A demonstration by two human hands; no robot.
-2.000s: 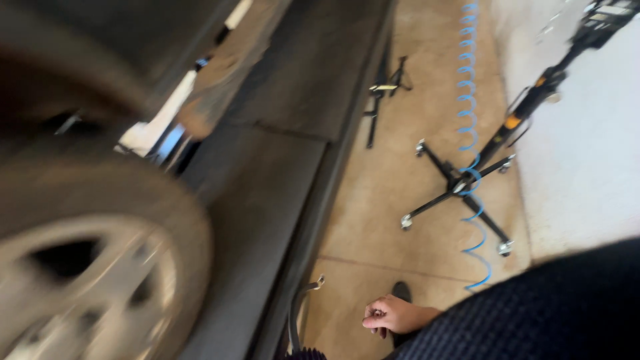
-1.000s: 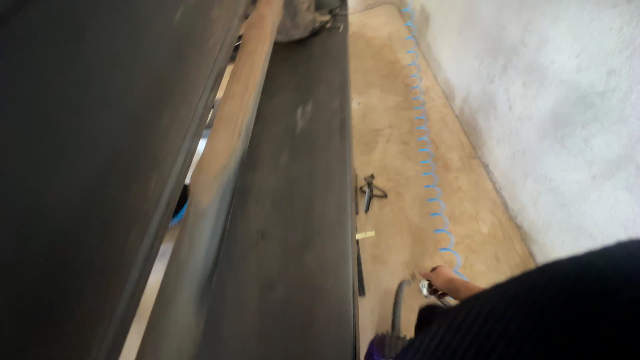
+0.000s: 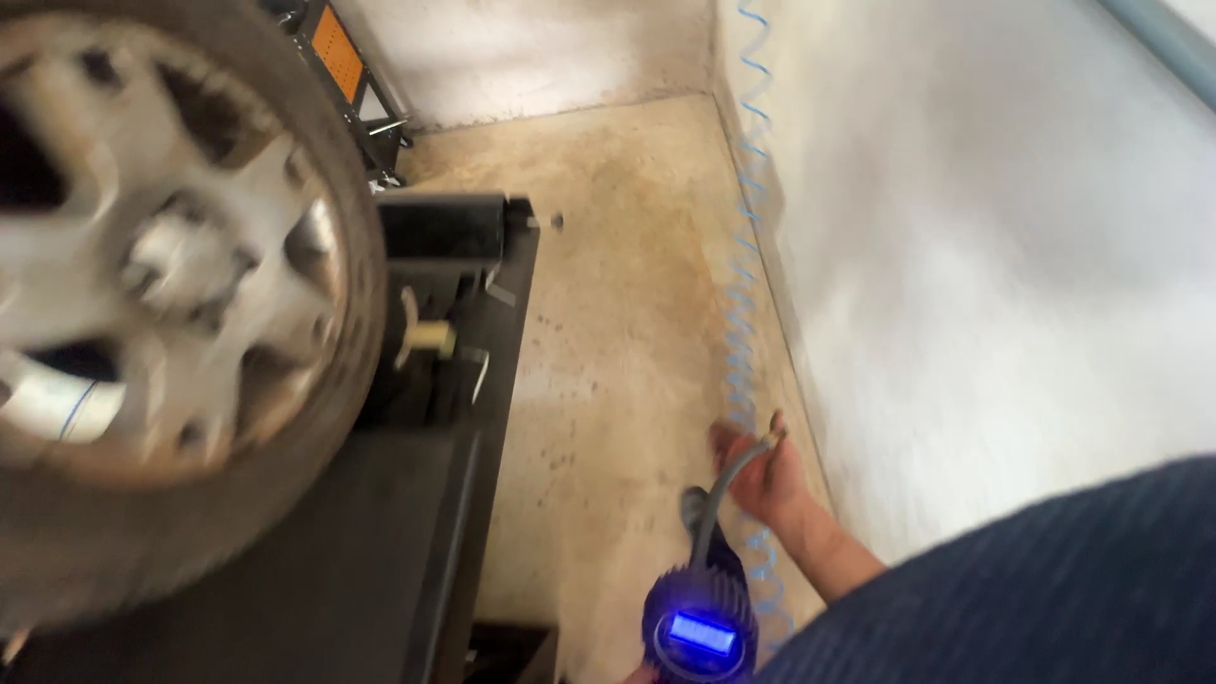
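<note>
My right hand (image 3: pixel 765 475) is at the lower centre right, its fingers around the brass end of a short grey hose (image 3: pixel 727 494). That hose runs down to a digital tyre inflator gauge (image 3: pixel 701 622) with a lit blue display. At the bottom edge only a bit of my left hand (image 3: pixel 642 674) shows, against the gauge; most of its grip is hidden. A coiled blue air hose (image 3: pixel 746 256) hangs behind my right hand. On the left stands a car wheel with a dirty alloy rim (image 3: pixel 190 256) and a tyre (image 3: pixel 366 313).
The wheel is over a black lift platform (image 3: pixel 380 541), which has a yellowish block (image 3: pixel 429 338) near its end. A black cart with an orange panel (image 3: pixel 337 52) stands at the back left. A pale wall (image 3: pixel 950 285) bounds the floor (image 3: pixel 608 380) on the right.
The gauge with its lit display has come into view, and my right hand is now at the end of its grey hose. The view has swung along the platform to a wheel.
</note>
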